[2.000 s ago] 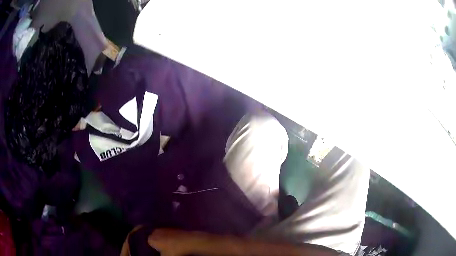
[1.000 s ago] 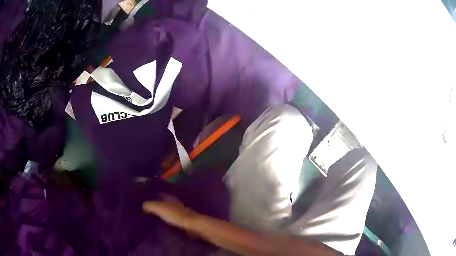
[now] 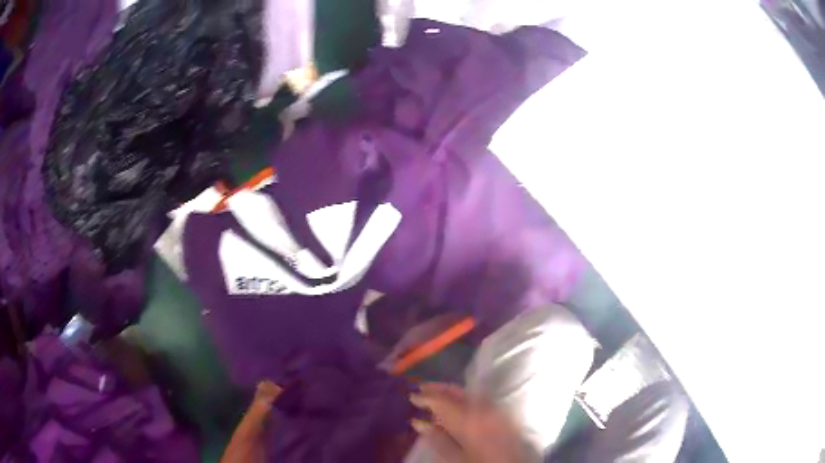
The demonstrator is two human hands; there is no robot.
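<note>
A purple fabric panel (image 3: pixel 339 407) lies bunched low in the view, between my two hands. My left hand (image 3: pixel 249 423) pinches its left edge; my right hand (image 3: pixel 466 420), blurred, grips its right edge. The hands are partly cut off by the bottom edge. Above them lies purple cloth with a folded white printed band (image 3: pixel 357 262) bearing dark letters, partly hidden in the folds. More purple cloth (image 3: pixel 452 81) runs up onto the white table.
The white machine table (image 3: pixel 669 181) fills the right. A black plastic bag (image 3: pixel 149 127) and purple bundles (image 3: pixel 90 407) are at left. White pieces with an orange edge (image 3: pixel 434 345) show beneath the cloth. Light-coloured trousers (image 3: pixel 534 371) are at lower right.
The view has shifted, so the cloth sits further right and lower. Both hands now show at the purple panel; one second ago only one arm showed, reaching across it.
</note>
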